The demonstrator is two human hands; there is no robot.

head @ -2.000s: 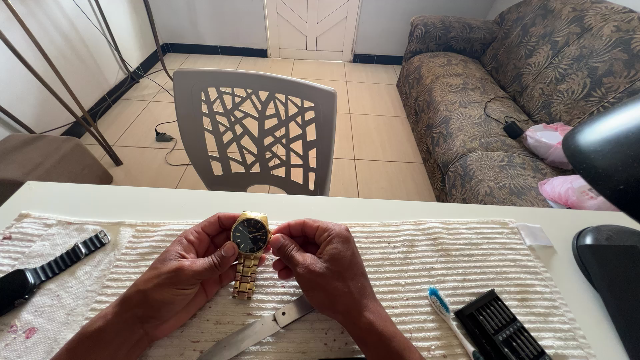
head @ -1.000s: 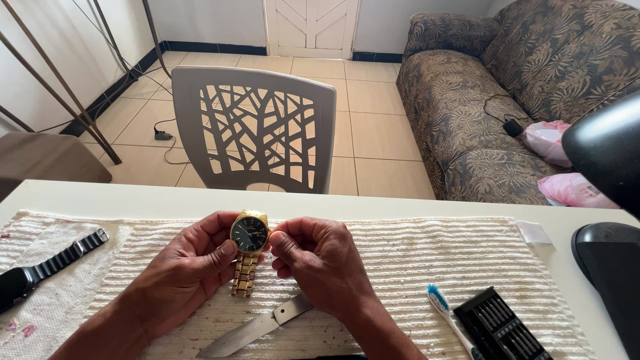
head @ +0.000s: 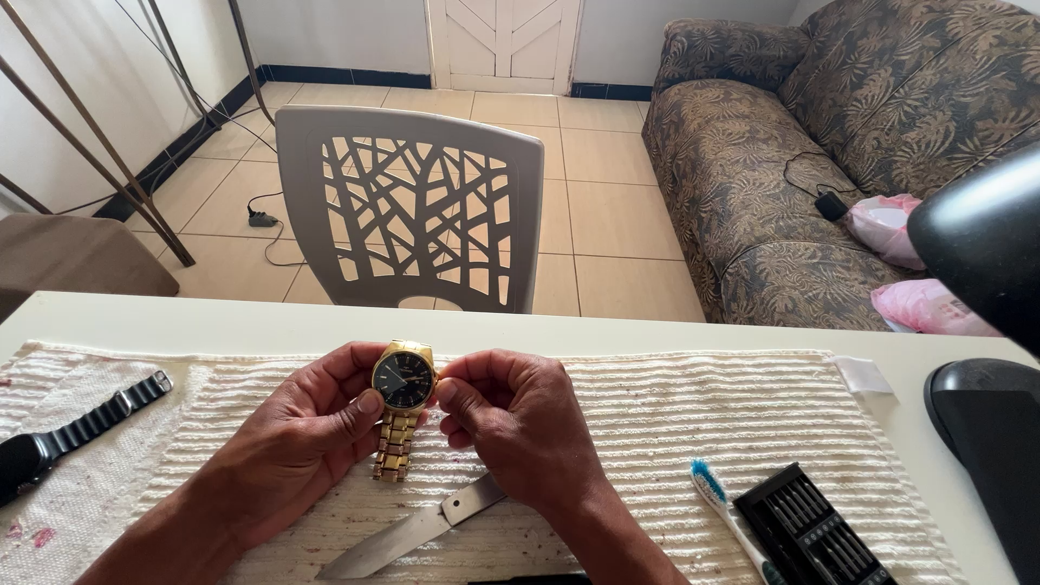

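Note:
My left hand [head: 325, 414] holds a gold-tone wristwatch [head: 404, 379] with a black dial, its thumb at the case's lower left edge. The metal link bracelet hangs down toward the cloth. At the right side of the case, my right hand [head: 520, 414] pinches the crown area between thumb and forefinger; the crown itself is hidden. Below the hands, a metal knife [head: 398, 540] lies on the ribbed cream cloth [head: 650, 431], its handle end partly covered by my right hand.
A black smartwatch [head: 89, 426] lies at the left. On the right are a toothbrush [head: 723, 508], a black case of screwdriver bits [head: 812, 528] and a black lamp [head: 987, 236] with its base [head: 983, 431]. Beyond the white table [head: 569, 322] stand a plastic chair [head: 414, 122] and a sofa [head: 747, 162].

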